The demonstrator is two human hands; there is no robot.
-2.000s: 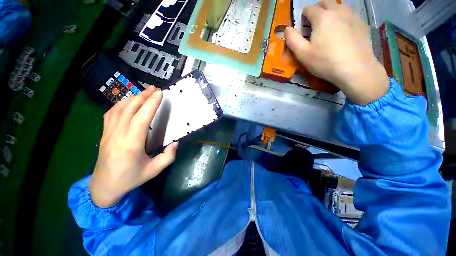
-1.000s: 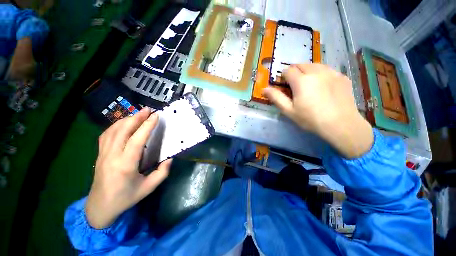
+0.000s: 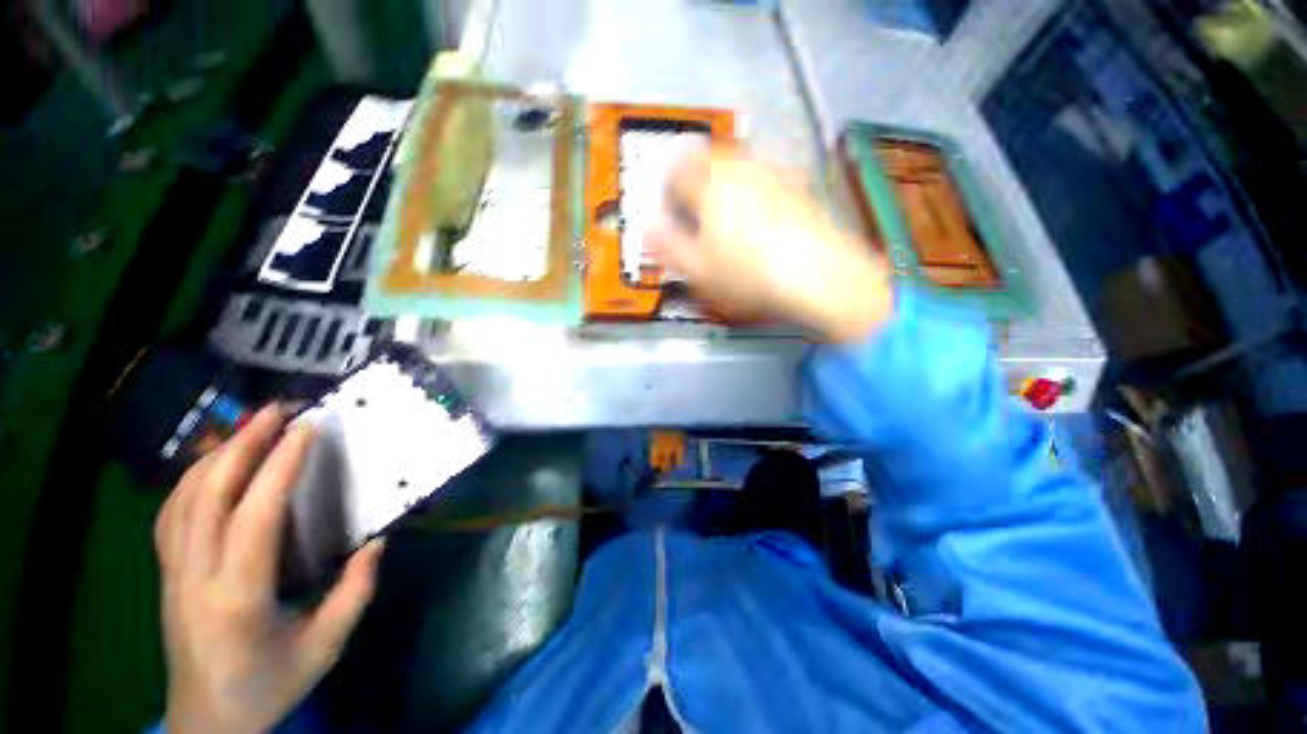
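Observation:
My left hand [image 3: 258, 574] holds a phone middle frame [image 3: 401, 445], black-rimmed and silvery-white inside, tilted at the lower left. My right hand [image 3: 767, 237] is blurred over an orange fixture base [image 3: 609, 273] on the machine table. A white, dark-edged surface [image 3: 652, 165], which looks like a second phone frame, shows inside the base. The right fingertips cover its right side, and their grip on it is unclear. The pale green hinged cover [image 3: 480, 304] lies opened to the left of the base, its orange-brown underside up.
A second fixture with its green cover [image 3: 989, 298] down stands at the right. A red button [image 3: 1044, 392] is on the table's front right. Black-and-white slotted plates [image 3: 337, 194] and a dark keypad [image 3: 194, 423] lie left. A pale yellow block [image 3: 463, 165] shows within the open cover.
The view has shifted, so the table appears further left. My right hand has moved up along the orange base from its near end. My left hand still holds its frame.

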